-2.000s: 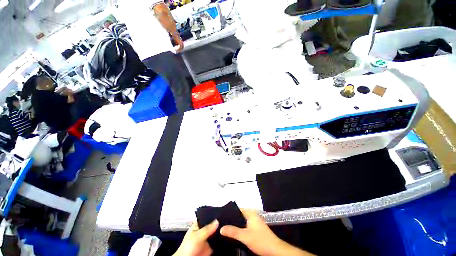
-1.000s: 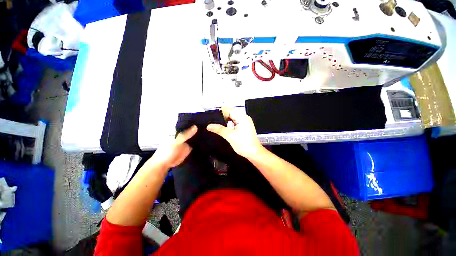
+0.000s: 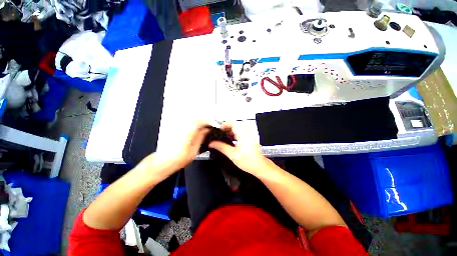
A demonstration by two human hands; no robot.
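Observation:
My left hand and my right hand are close together at the table's front edge, both on a small bunched black fabric piece. The fingers are partly blurred and cover much of the piece. The needle area of the white sewing machine is just beyond my hands. A wide black panel lies flat on the machine bed to the right. A long black strip lies across the table to the left.
Red-handled scissors and a dark rectangle lie under the machine arm. Blue bins stand below the table at right and beyond it at left, beside a red box. A white frame stands at far left.
The view tilted down, then shifted slightly. The black piece, spread between my hands a second ago, is now bunched, and my fingers are nearer together over it at the table edge.

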